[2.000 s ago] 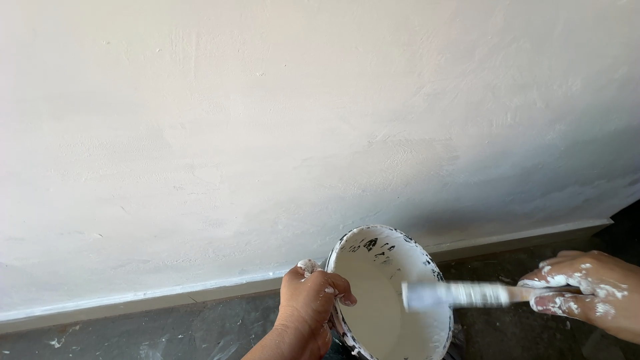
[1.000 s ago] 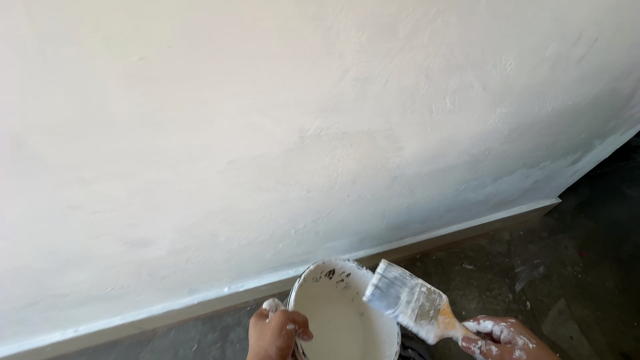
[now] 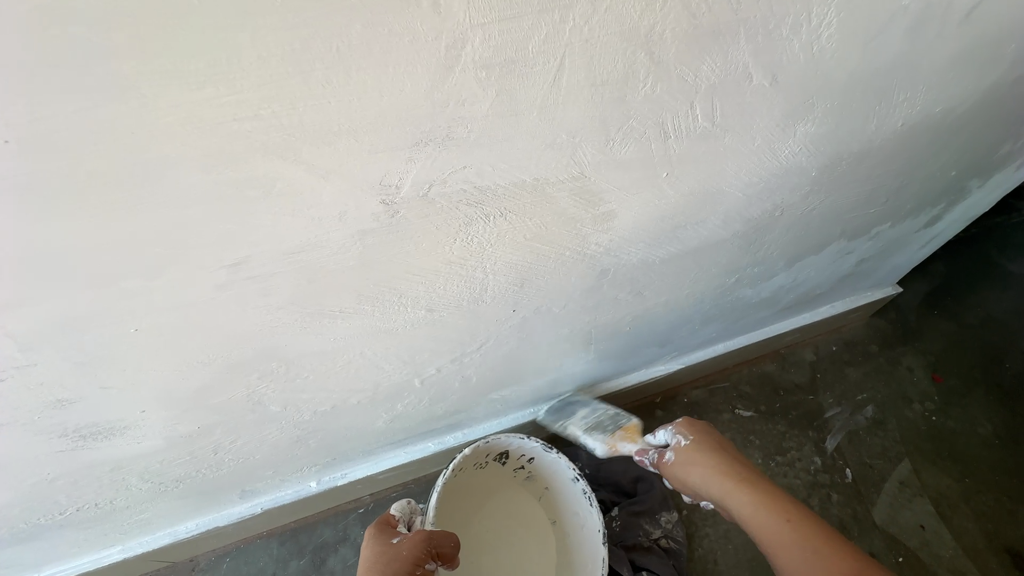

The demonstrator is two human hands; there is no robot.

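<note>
My left hand (image 3: 410, 544), smeared with white, grips the left rim of a round bucket (image 3: 596, 512) at the bottom centre. White paint (image 3: 500, 520) lies inside it, and dark specks mark its inner wall. In my right hand (image 3: 688, 464), also spattered white, is a flat paintbrush (image 3: 592, 424) with a wooden handle. The brush is blurred; its bristles point left, at the top edge of the skirting (image 3: 760, 340), just above the bucket's rim. Whether the bristles touch the wall I cannot tell.
A white wall (image 3: 480, 224) with rough brush texture fills most of the view, ending at a corner on the right. Below the skirting lies a dark floor (image 3: 816, 448) with pale spots and scraps. Dark cloth (image 3: 640, 512) is beside the bucket.
The brush was over the bucket two seconds ago and at its right rim one second ago; now it is up by the skirting. My left hand has kept hold of the bucket's rim.
</note>
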